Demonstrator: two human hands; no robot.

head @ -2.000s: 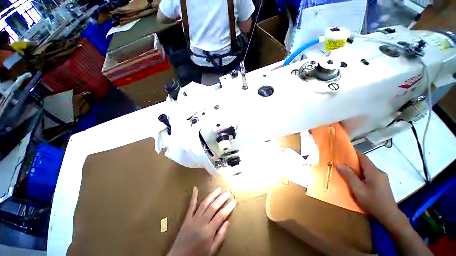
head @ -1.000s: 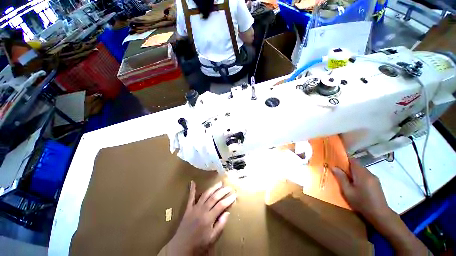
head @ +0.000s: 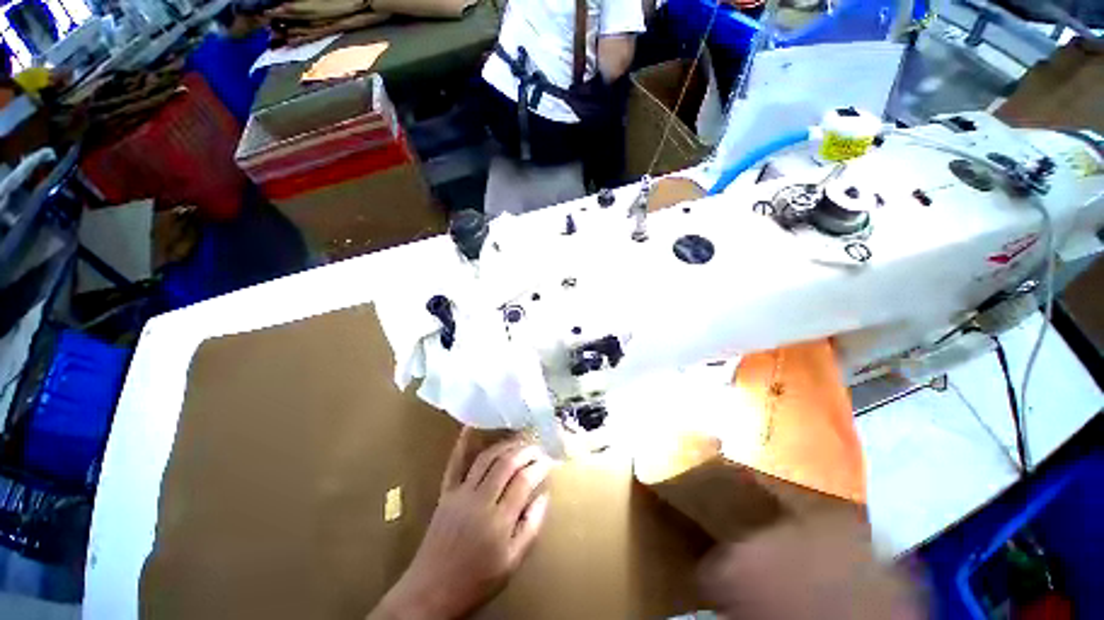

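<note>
A large brown fabric panel (head: 291,448) lies on the white table, with a small pale label (head: 392,503) on it. My left hand (head: 484,521) lies on the panel, fingers spread a little, left of the lit needle area. The white sewing machine (head: 751,267) reaches over the panel; glare hides its needle. An orange piece (head: 805,418) with a line down it lies under the machine arm, beside a folded brown edge (head: 714,491). My right hand (head: 811,569) is blurred at the lower right, over the brown fabric; its grip cannot be made out.
The white table edge (head: 121,448) runs along the left. A blue bin (head: 1041,533) stands at the lower right. Beyond the table are a red-edged carton (head: 327,151), a red crate (head: 170,158) and a standing person in a white shirt. A blue container (head: 75,400) is at far left.
My right hand has left the orange piece and moved down and left over the brown fabric. My left hand stays on the panel near the needle. The person beyond has turned.
</note>
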